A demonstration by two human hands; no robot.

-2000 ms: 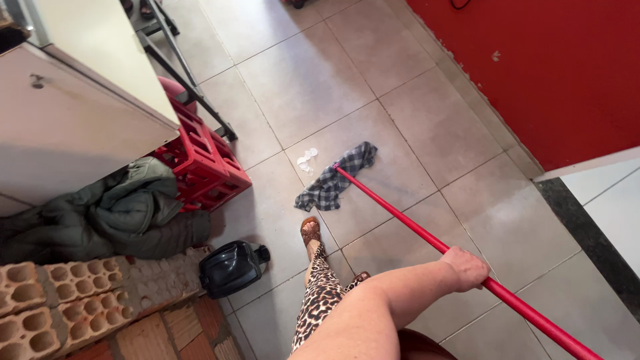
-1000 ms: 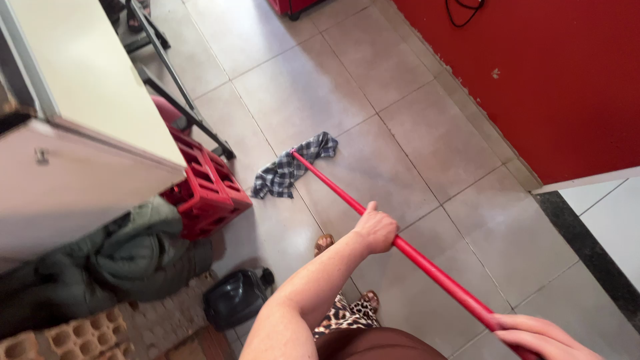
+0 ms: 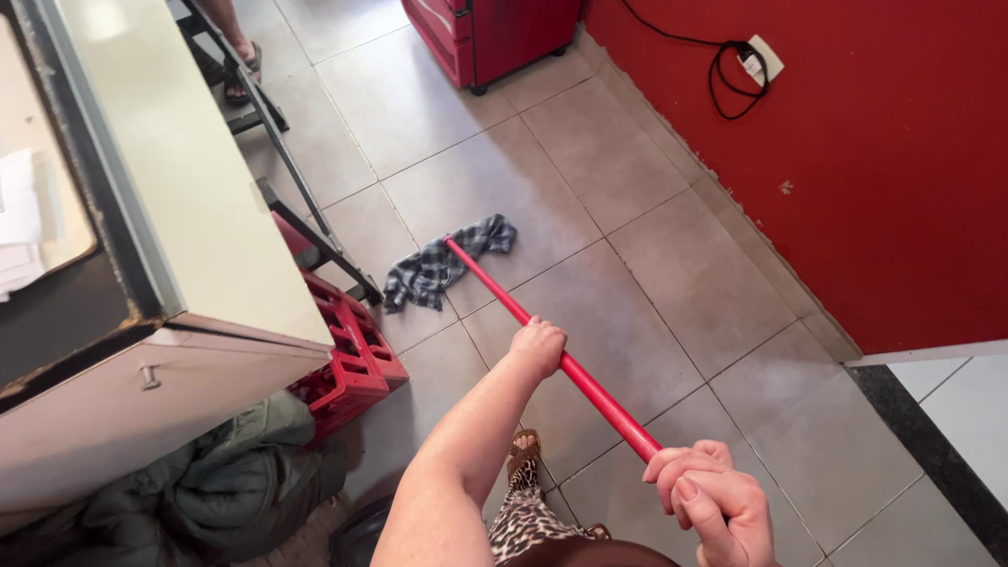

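Note:
A long red pole (image 3: 602,398) slants across the view, its far end on a blue-and-white checked cloth (image 3: 429,272) spread on the tiled floor. My left hand (image 3: 540,345) is wrapped around the pole near its middle. Closer to me, my right hand (image 3: 709,492) grips the pole's upper end. The head beneath the cloth is hidden.
Left are a cabinet (image 3: 205,157), a red plastic crate (image 3: 354,358), a black metal frame (image 3: 287,169) and a dark green padded fabric (image 3: 228,488). Another person's sandalled foot (image 3: 242,75) stands beyond. A red appliance (image 3: 496,35) is at the top; a red wall (image 3: 874,173) with a coiled cable is right.
Two seconds ago only one hand showed on the pole; now both hold it. The cloth has moved away from the white bits seen beside it in the oldest frame.

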